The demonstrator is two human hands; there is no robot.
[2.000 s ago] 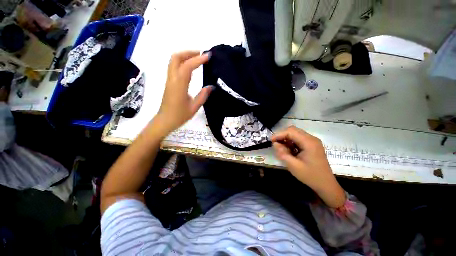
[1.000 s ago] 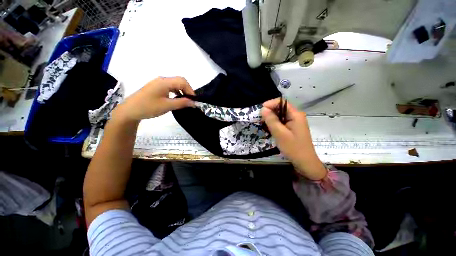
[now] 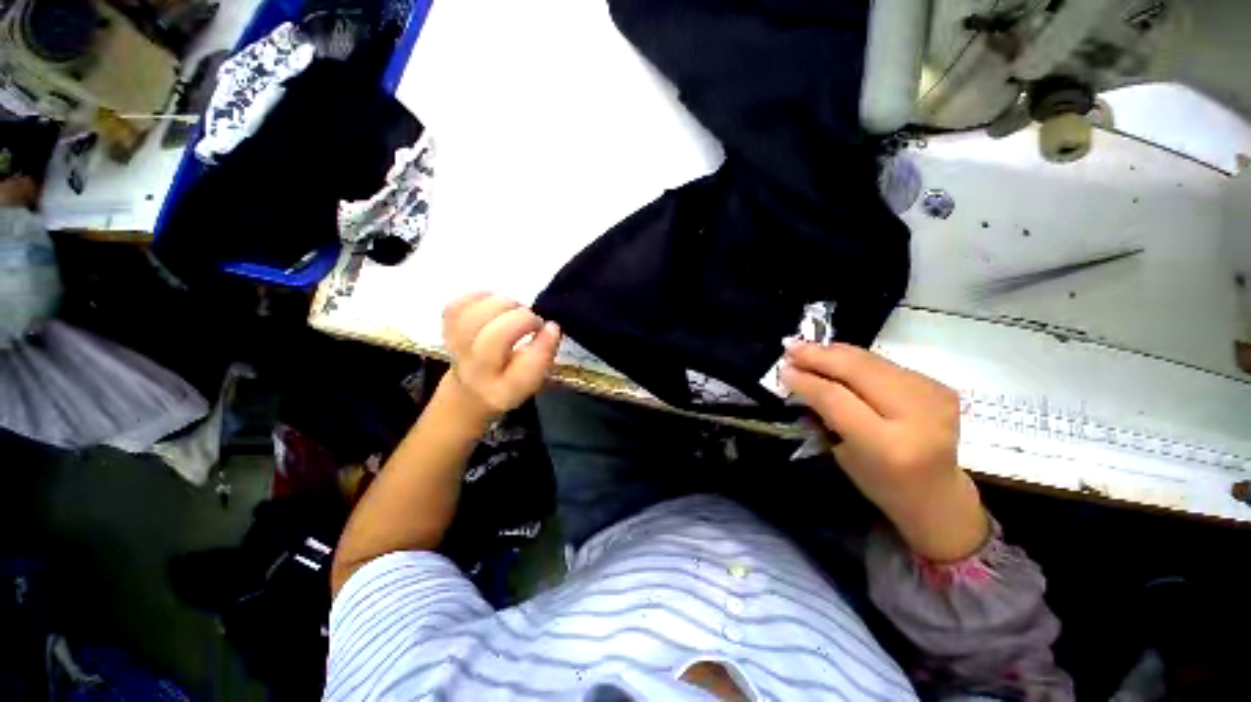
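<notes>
The black fabric (image 3: 768,206) lies spread on the white table from beneath the machine head to the front edge. My left hand (image 3: 501,353) is at its left corner, fingers curled and fingertips against the edge, seeming to pinch it. My right hand (image 3: 885,432) pinches a small piece of white-and-black floral fabric (image 3: 818,324) at the garment's front right. A little more floral fabric (image 3: 713,390) shows by the table edge; the rest is hidden under the black cloth. The needle area is not clearly visible.
The off-white sewing machine head (image 3: 1152,48) stands at the upper right, with a pale tube (image 3: 895,62) on its left. A slim pointed tool (image 3: 1063,273) lies on the machine bed. A blue basket (image 3: 281,272) with black and floral pieces stands left of the table.
The black fabric has been spread and drawn toward the front edge, covering most of the floral part. Both hands have moved lower in view. The dark tool seen in my right hand no longer shows.
</notes>
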